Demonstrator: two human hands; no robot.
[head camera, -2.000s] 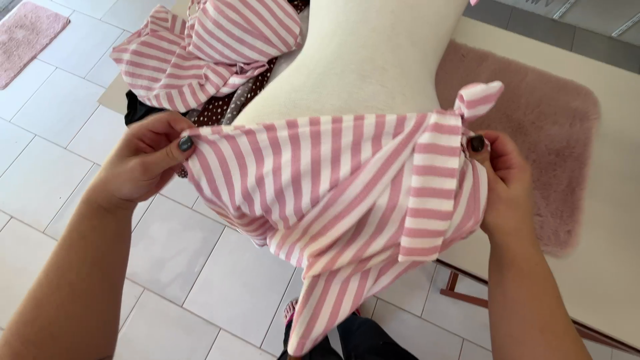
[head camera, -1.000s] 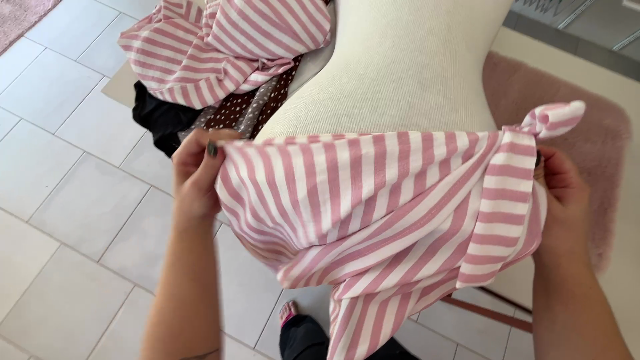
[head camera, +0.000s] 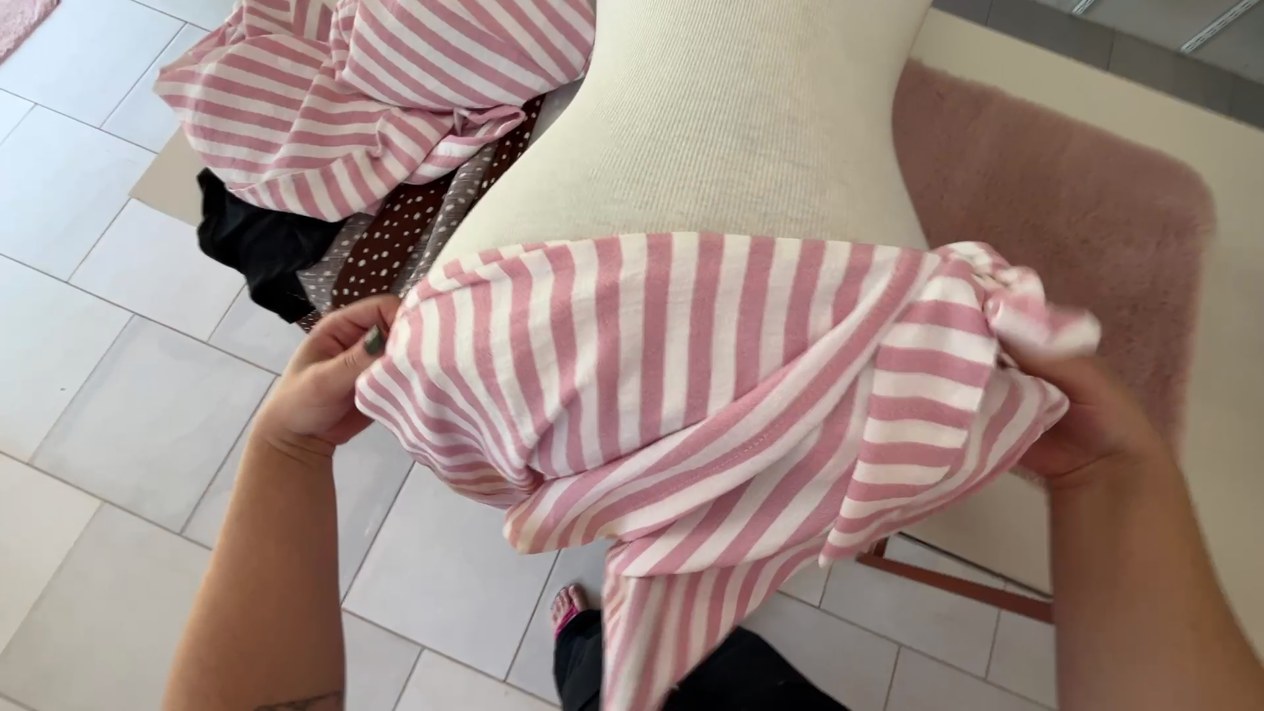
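A pink-and-white striped wrap skirt lies around the lower part of a cream, ribbed-fabric dress form. My left hand grips the waist edge at the left, its thumb on top and the other fingers hidden behind the cloth. At the right edge my right hand holds the skirt just below a tied knot; its fingers are mostly hidden and blurred. Folds of the skirt cross diagonally, and a pointed end hangs down in front.
Another striped garment lies at the upper left, over dotted brown fabric and black cloth. A pink fluffy mat rests on a pale table at the right. Below are a reddish bar, floor tiles and my foot.
The skirt's waist edge now lies against the dress form at both sides, its left end closer to the form than before. Both hands still hold it.
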